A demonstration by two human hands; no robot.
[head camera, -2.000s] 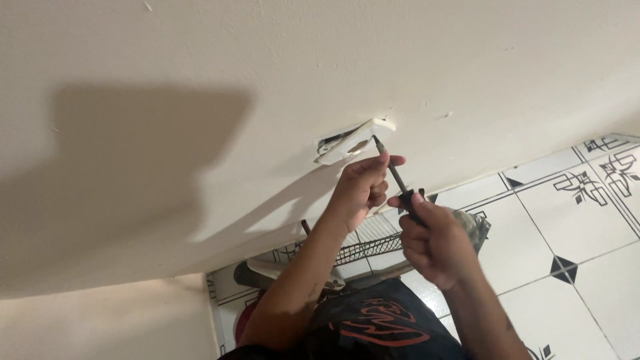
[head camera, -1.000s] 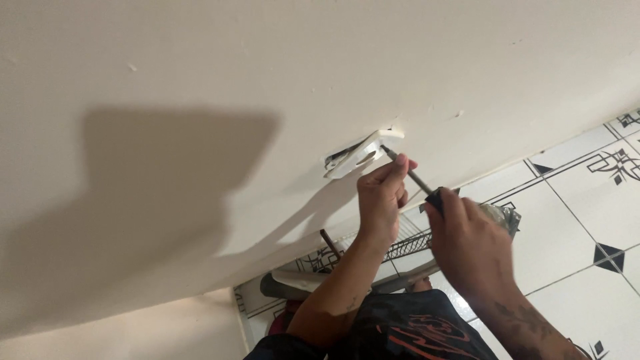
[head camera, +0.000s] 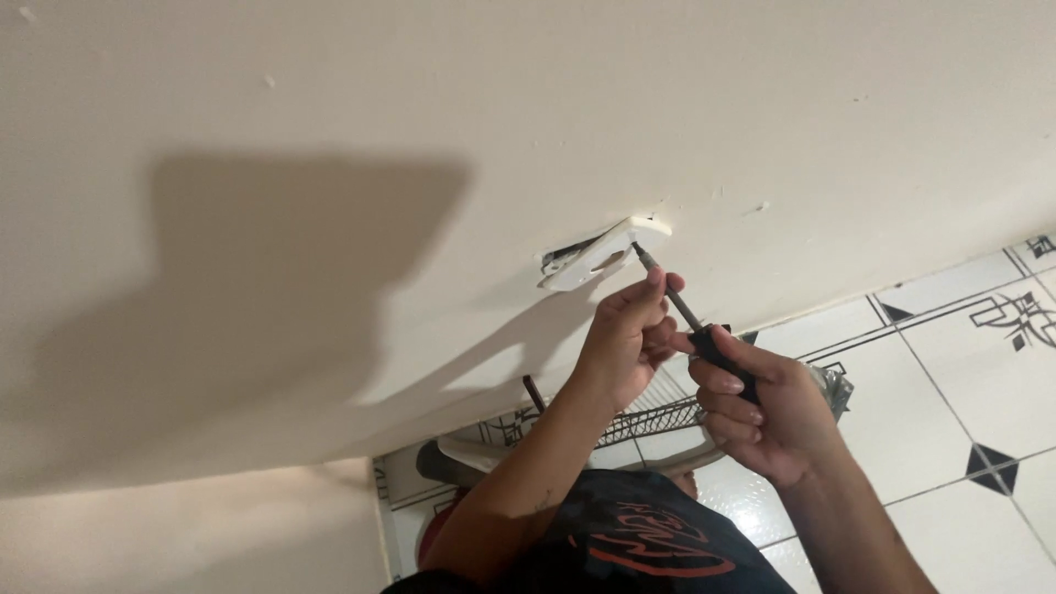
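A white wall plate (head camera: 577, 266) with a hole in it hangs tilted off a recessed opening (head camera: 569, 250) in the wall. Its right end is nearest the wall, and its left end stands away from the opening. A screwdriver (head camera: 684, 308) with a black handle and metal shaft points up and left, its tip at the right part of the plate. My right hand (head camera: 763, 404) is wrapped around the handle. The fingertips of my left hand (head camera: 635, 330) pinch the shaft near its tip, just below the plate. Whether a screw sits at the tip cannot be told.
The pale wall (head camera: 528, 99) fills the upper view and carries a large dark shadow. Below is a white tiled floor (head camera: 891, 388) with black patterns. A wire-mesh rack (head camera: 652, 421) and a crumpled plastic bag (head camera: 835, 389) are behind my hands, near the wall's foot.
The screwdriver stays at the plate's right part, with both hands on it throughout. The view has shifted slightly.
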